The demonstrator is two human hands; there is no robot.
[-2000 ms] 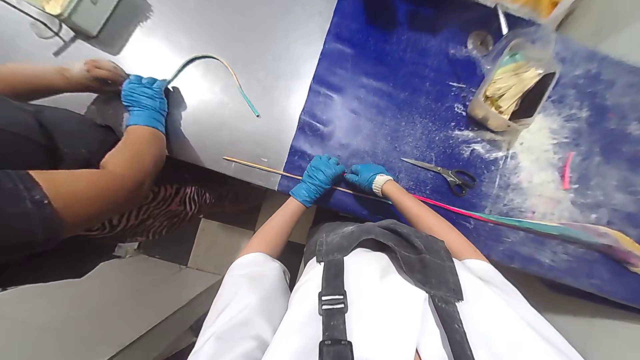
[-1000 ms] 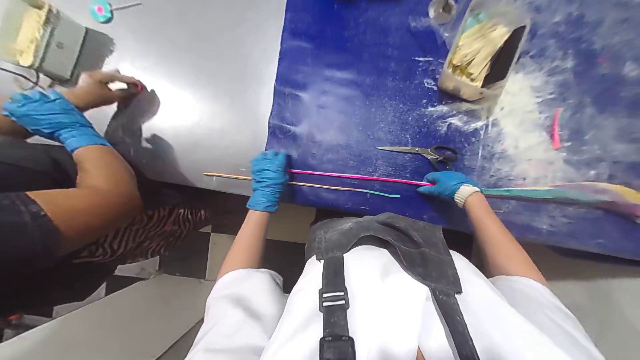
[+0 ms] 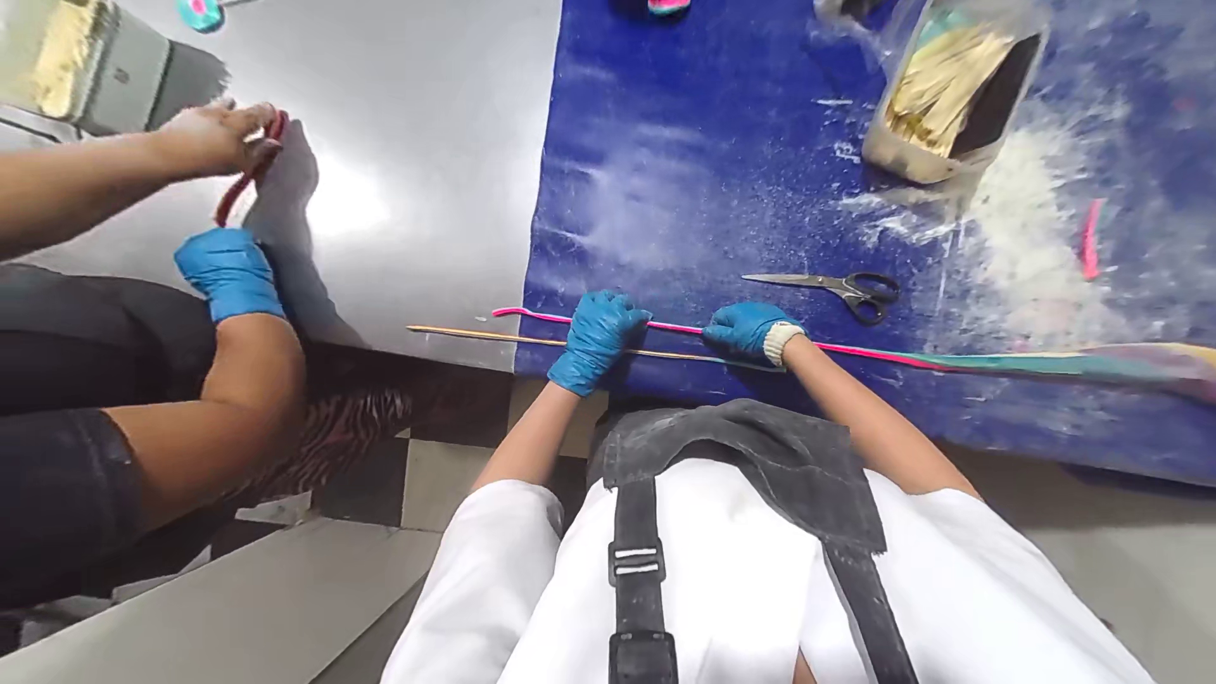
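A long pink rope of what looks like candy (image 3: 879, 354) runs along the near side of the blue mat, widening at the right into a teal and yellow striped band (image 3: 1073, 365). My left hand (image 3: 600, 334), in a blue glove, lies over the pink rope near its left end. Farther right my right hand (image 3: 750, 332), blue-gloved with a white knit cuff, has its fingers curled on the same rope. A separate thin orange-to-teal strand (image 3: 465, 332) lies nearer to me, passing under or beside my left hand. Whether either hand grips tightly is hard to see.
Black-handled scissors (image 3: 836, 284) lie beyond my right hand. A plastic tub of wooden sticks (image 3: 950, 90) stands on the powder-dusted blue mat (image 3: 655, 190), with a short pink piece (image 3: 1091, 239) to its right. At left a co-worker's hands (image 3: 228, 271) hold a dark red strand (image 3: 249, 176).
My right hand has moved left along the pink rope, closer to my left hand. My left hand, at the rope's left end a second ago, now has a short pink length showing beyond it.
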